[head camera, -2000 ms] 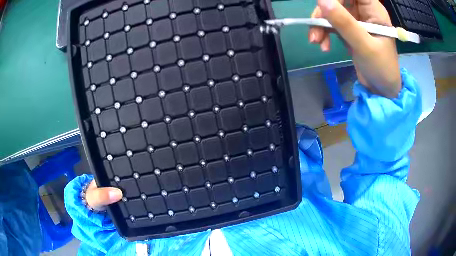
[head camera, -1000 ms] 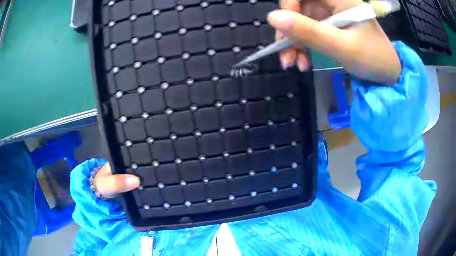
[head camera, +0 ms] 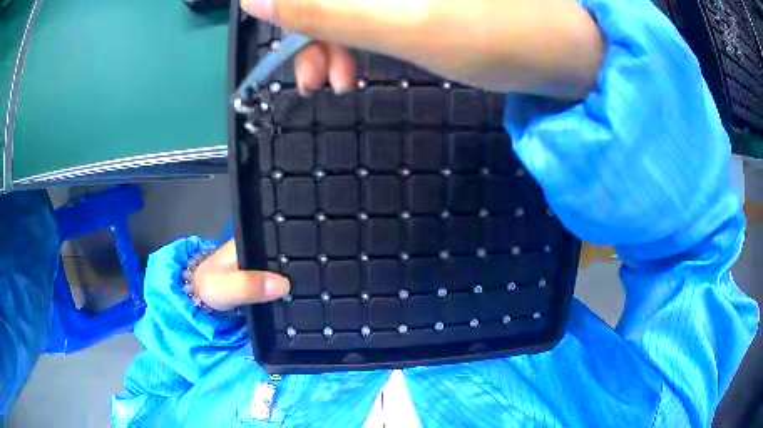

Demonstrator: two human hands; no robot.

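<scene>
A black component tray with a grid of square pads is tilted over my lap. Silver dots sit at the pad corners; one row in the upper part shows none. My left hand grips the tray's left edge, thumb on top. My right hand, cut off by the top edge, reaches across the tray's upper part and holds the tweezers. Their tip is at the tray's upper left edge, where several small components are clustered. My right forearm hides the tray's upper right.
A green bench top lies beyond the tray at left. Another gridded black tray is at the far right, with small pieces on it. A blue stool and another person's dark blue clothing are at lower left.
My right hand with the tweezers has swept left across the tray to its left edge, and the cluster of components moved with the tip. The tray has shifted right in view.
</scene>
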